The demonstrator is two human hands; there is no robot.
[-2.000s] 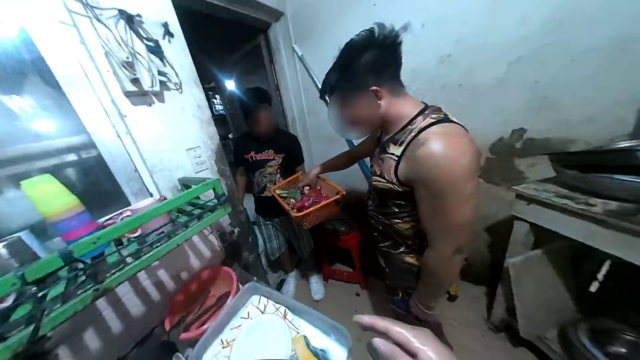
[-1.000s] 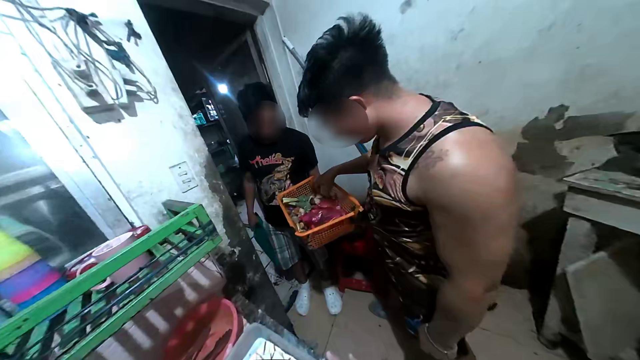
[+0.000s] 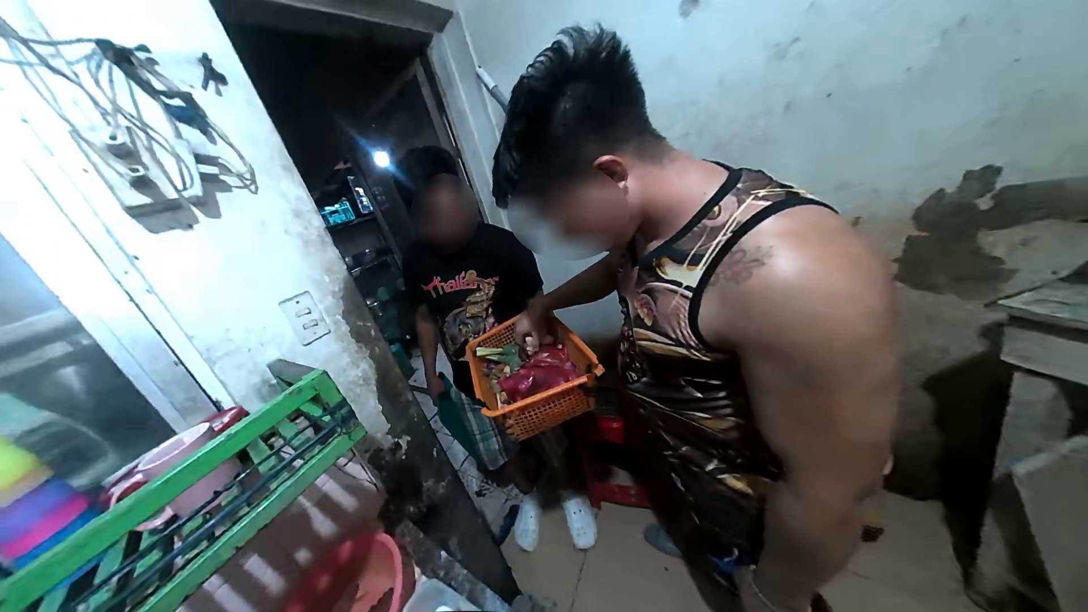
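Neither my left hand nor my right hand shows in the head view now. In front of me a person in a patterned sleeveless top (image 3: 688, 340) leans over an orange plastic basket (image 3: 544, 412), one hand (image 3: 534, 330) reaching into it. Inside the basket lie a red plastic bag (image 3: 540, 374) and some green vegetables (image 3: 508, 355). Behind the basket stands another person in a black T-shirt (image 3: 472, 280), with a green cloth or bag (image 3: 463, 416) at their side.
A green slatted rack (image 3: 204, 484) with a pink basin (image 3: 191, 463) is at the left. Below it sits a red tub (image 3: 374, 578). A red stool (image 3: 616, 484) stands behind the basket, and a concrete counter (image 3: 1050, 348) is at the right. An open doorway (image 3: 340, 102) lies behind.
A hand seen at the bottom of the view two seconds ago is out of view. The view has swung, and less of the white tray at the bottom shows.
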